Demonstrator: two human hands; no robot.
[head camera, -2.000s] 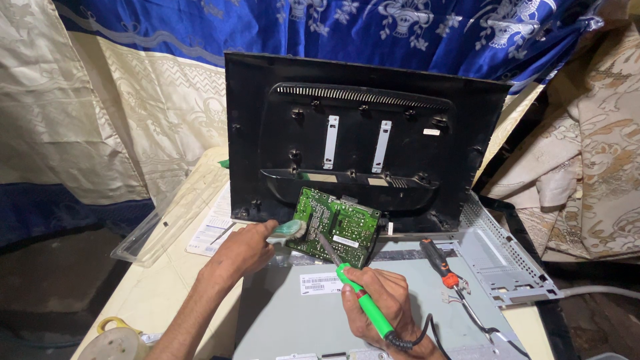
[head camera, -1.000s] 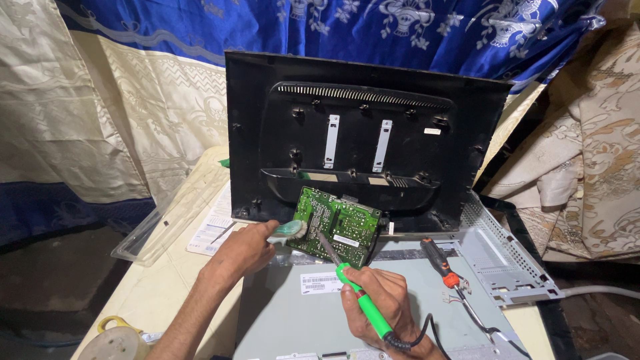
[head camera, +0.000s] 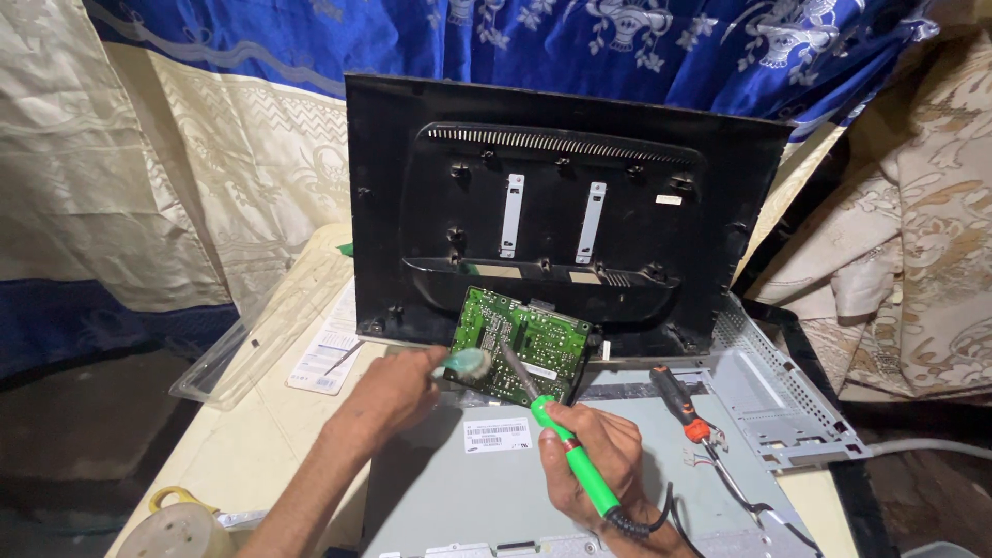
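Observation:
A green printed circuit board (head camera: 554, 341) leans, solder side showing, against the foot of a black plastic monitor back cover (head camera: 380, 232). My left hand (head camera: 403, 380) holds a brush with a translucent green handle (head camera: 465, 360); its pale bristles are at the board's lower left part. In my right hand (head camera: 597, 457) is a green soldering iron (head camera: 577, 461), its tip pointing at the middle of the board. Whether the tip touches the board is not clear. Both hands are over a grey metal display panel (head camera: 434, 496) bearing a white label (head camera: 497, 435).
Right of my hands lie a black and orange screwdriver (head camera: 682, 403), a cable and a perforated metal bracket (head camera: 775, 395). At left are a clear plastic tray (head camera: 256, 333), a printed card (head camera: 318, 372) with a thin tool (head camera: 343, 358), yellow-handled scissors (head camera: 182, 496) and a round roll (head camera: 174, 535).
The brush in my left hand has moved across the board to the right and down. The right hand with the soldering iron stays nearly in the same place.

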